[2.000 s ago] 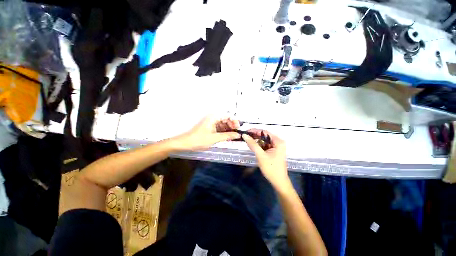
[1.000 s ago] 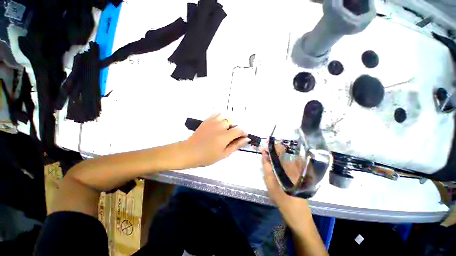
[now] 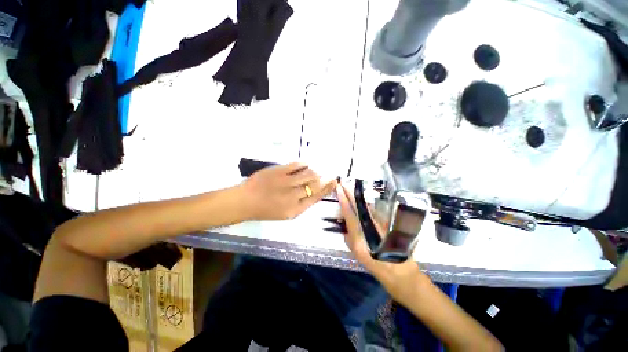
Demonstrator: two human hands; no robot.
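A short black fabric strip (image 3: 256,167) lies on the white machine table, its left end sticking out from under my left hand (image 3: 284,192). My left fingers are pressed down on it near the needle area. My right hand (image 3: 372,237) is beside it, its fingertips meeting the left ones; it is partly hidden behind the bright curved metal piece (image 3: 405,223). The strip's right end and the needle are hidden by my fingers and the metal piece. Small dark bits (image 3: 335,224) lie below my fingertips.
The white machine head (image 3: 509,179) fills the right side. Crossed black strips (image 3: 253,51) lie behind my left hand. A long wavy black strip (image 3: 182,58) runs to a frayed bundle (image 3: 100,120) by a blue strip (image 3: 126,65). Cardboard (image 3: 158,299) is below the table edge.
Over the last second, the view shifted slightly and my fingertips came together. Earlier, both hands held a small dark piece at the table's front; the machine head now looks much closer.
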